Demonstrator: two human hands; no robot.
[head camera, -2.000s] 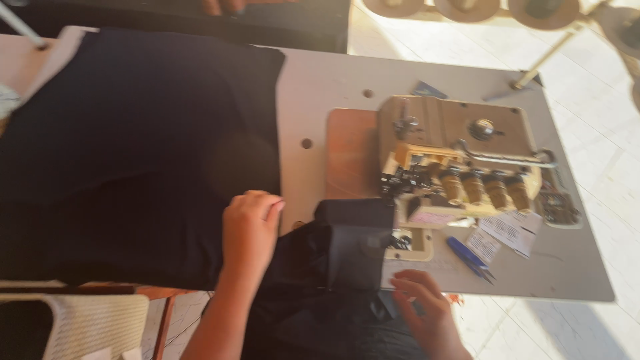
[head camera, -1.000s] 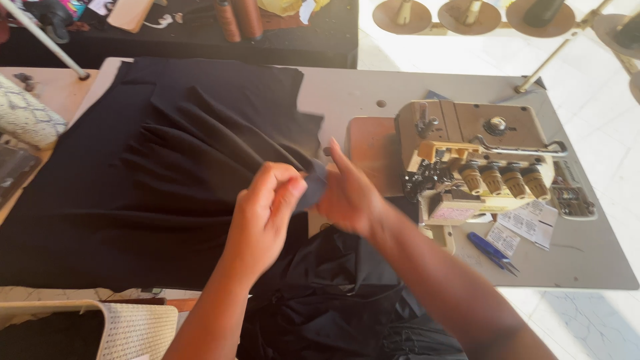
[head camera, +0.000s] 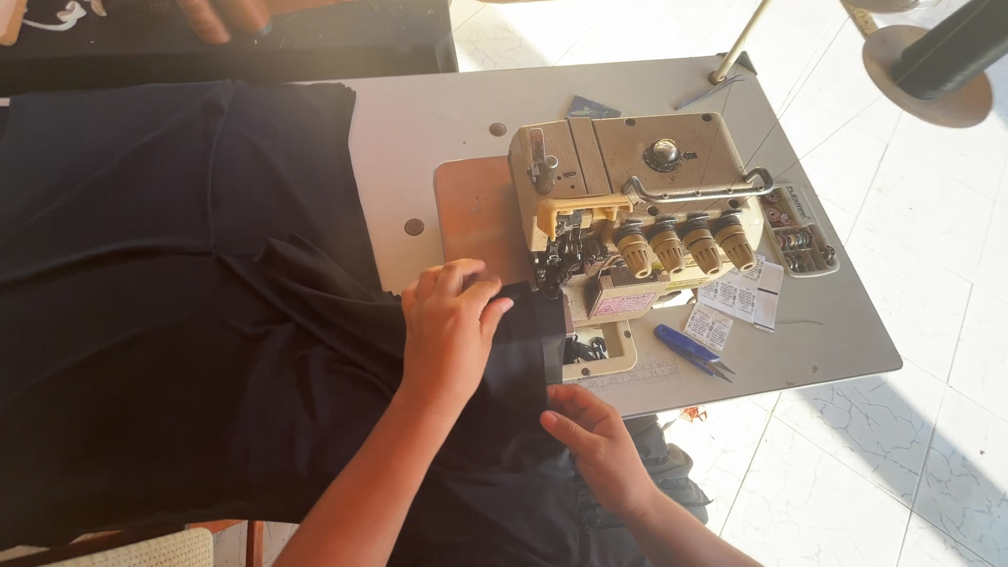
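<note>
Dark fabric (head camera: 181, 331) covers the left of the sewing table and runs under the needle area of a beige overlock sewing machine (head camera: 630, 173). My left hand (head camera: 453, 323) rests on the fabric just left of the presser area, fingers bent, thumb apart; whether it pinches cloth is unclear. Lower right, my right hand (head camera: 594, 441) holds the fabric's right edge between thumb and fingers, below the open looper cover. The cloth hangs over the table's front edge. Blue thread snips (head camera: 685, 346) lie on the table right of the machine's base.
Printed care labels (head camera: 736, 295) lie beside the snips. A small tray of bobbins (head camera: 799, 232) sits right of the machine. Behind it are a thread stand pole (head camera: 740, 39) and tweezers (head camera: 709, 93). A woven chair back (head camera: 150, 551) stands at the lower left.
One second ago both hands were together on the fabric left of the machine. They have moved apart, the right one down to the cloth edge, the left toward the needle area.
</note>
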